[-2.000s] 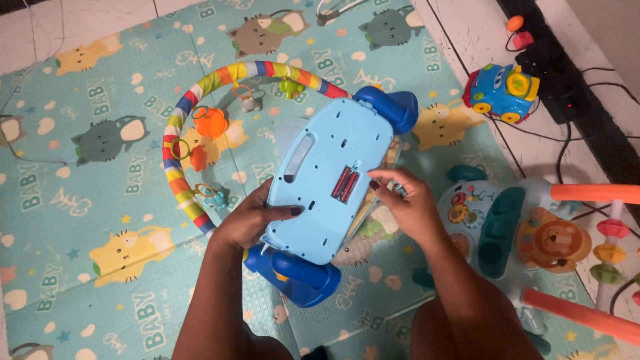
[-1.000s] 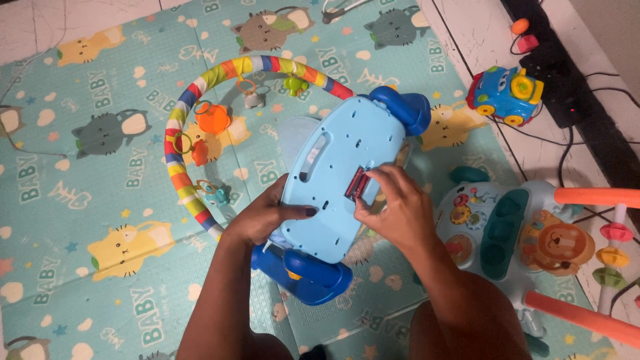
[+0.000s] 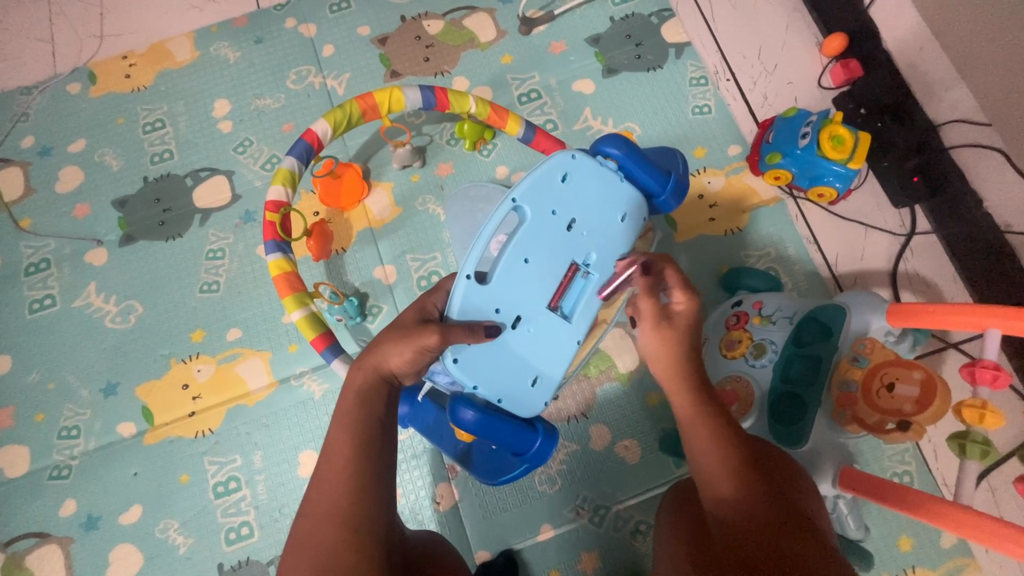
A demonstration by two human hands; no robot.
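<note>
A light blue plastic toy panel (image 3: 528,240) lies back side up, with blue end pieces (image 3: 640,172) and a striped toy arch (image 3: 280,216) around its far left side. My left hand (image 3: 424,332) grips its lower left edge, thumb on top. In the panel's uncovered battery compartment (image 3: 582,298) one red battery (image 3: 565,288) lies along the left side; the right side shows bare. Just right of the compartment, my right hand (image 3: 664,308) holds another battery (image 3: 620,278) between thumb and fingers. The hidden front of the panel cannot be seen.
A patterned foam play mat (image 3: 184,312) covers the floor. Small toys (image 3: 340,186) hang from the arch. At the right are a blue toy car (image 3: 812,152), a baby walker toy (image 3: 808,376) with orange legs, and a black power strip (image 3: 888,128) with cables.
My right hand has moved from over the battery compartment to its right, with one battery now out. Two seconds ago the compartment held red batteries across its width.
</note>
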